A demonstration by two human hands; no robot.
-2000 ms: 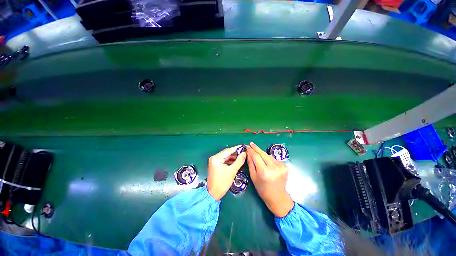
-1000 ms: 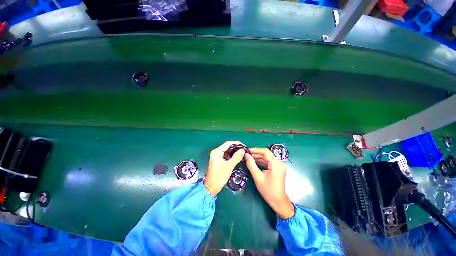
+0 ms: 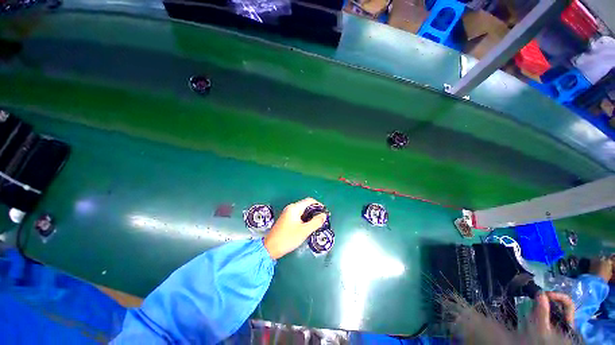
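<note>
My left hand (image 3: 295,228) holds a dark round part (image 3: 315,213) in its fingertips, just above a round black-and-silver unit (image 3: 321,240) on the bench. Two similar units lie on either side, one to the left (image 3: 259,217) and one to the right (image 3: 375,214). My right hand (image 3: 554,308) is at the lower right, partly cut off and blurred, closed around the dark handle of a corded driver (image 3: 529,288). The driver's front end is at the black ribbed box (image 3: 482,276). Hair partly hides this area.
Two small discs (image 3: 200,84) (image 3: 398,139) lie on the green conveyor beyond the bench. A pale post (image 3: 553,204) and blue bin (image 3: 539,242) stand at right. A second black machine (image 3: 30,165) is at far left. Another person's hand (image 3: 602,267) shows at the right edge.
My right hand has left the part and moved right to the driver. My left hand still holds the round part, now lower by the middle unit. The view has tilted and shifted right.
</note>
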